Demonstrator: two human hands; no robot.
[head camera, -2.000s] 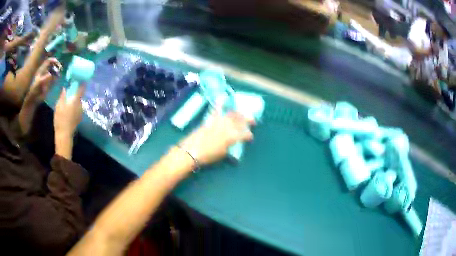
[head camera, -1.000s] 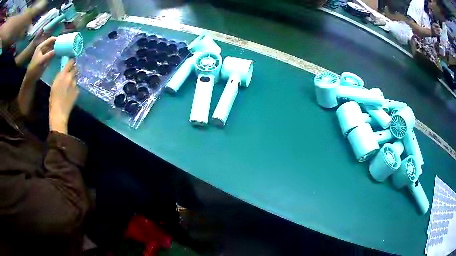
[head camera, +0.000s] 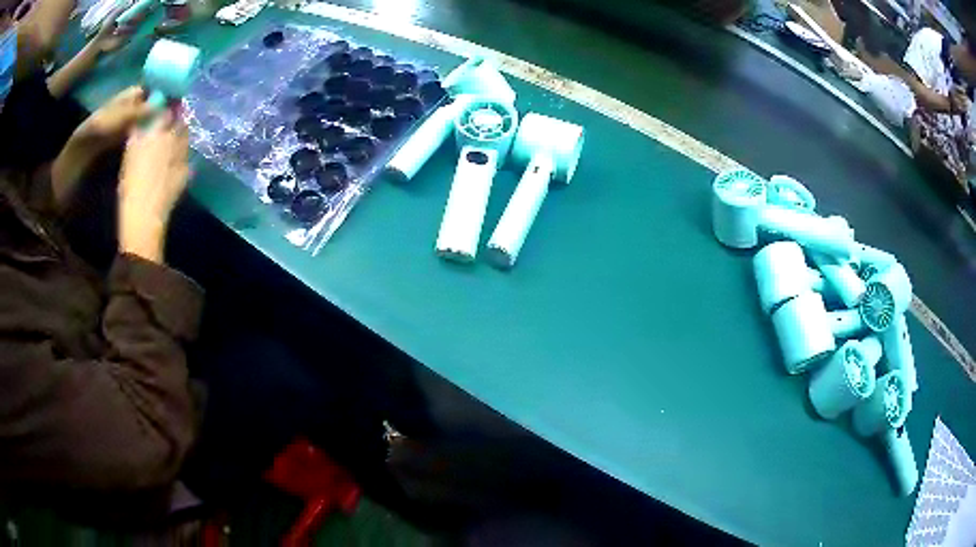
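Observation:
Neither of my hands is in view. Three turquoise handheld fans lie together on the green bench; the middle fan (head camera: 464, 203) has its grille and dark oval window facing up, the right fan (head camera: 522, 201) lies on its side, and the left one (head camera: 424, 139) is partly hidden behind the middle one. A loose pile of several turquoise fans (head camera: 801, 333) lies at the right, heads and handles overlapping.
Black round parts (head camera: 357, 125) sit on clear plastic (head camera: 233, 118) at the left. A neighbouring worker in brown sleeves (head camera: 107, 363) holds a turquoise fan (head camera: 171, 66). A white sheet (head camera: 944, 491) lies at the lower right, a red stool (head camera: 310, 481) below the bench, a dark green belt (head camera: 599, 64) beyond.
The bare arm with a bracelet that reached over the three fans two seconds ago is gone, and those fans lie free. The view has shifted, so the bench items appear further right.

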